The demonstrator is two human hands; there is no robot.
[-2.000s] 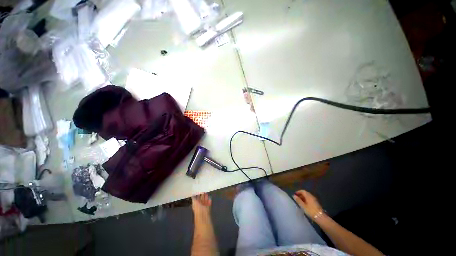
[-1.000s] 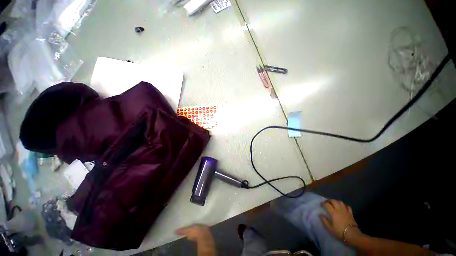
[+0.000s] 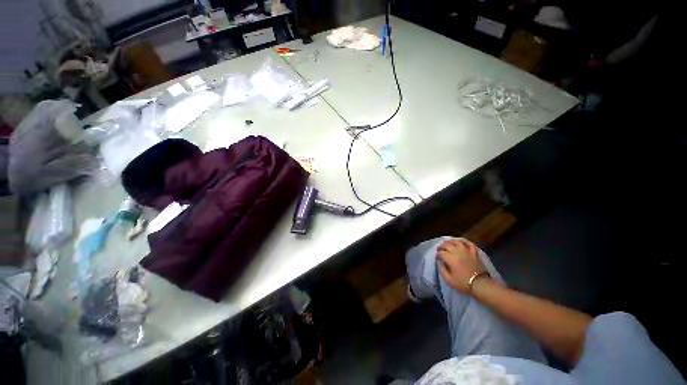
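The dark maroon puffer jacket (image 3: 233, 203) lies folded on the pale work table, its black-lined hood (image 3: 158, 173) at the far left end. The grey hair dryer (image 3: 304, 210) lies on the table close to the jacket's right side, its handle pointing right. Its black power cord (image 3: 399, 94) curves over the table and rises at the back. My right hand (image 3: 458, 263) rests on my knee, bare, with a bracelet at the wrist, and holds nothing that I can see. My left hand is not in view.
Clear polybags (image 3: 260, 86) lie behind the jacket. A speckled bagged heap (image 3: 113, 308) and a light blue cloth (image 3: 92, 241) are at the left. Clear tangled strips (image 3: 497, 98) lie at the far right, and a white heap (image 3: 354, 37) at the back. The table's front edge runs diagonally.
The view has tilted up and shows the table's far side. My left hand has gone out of view. My right hand stays on my leg. The cord now rises at the back instead of running right.
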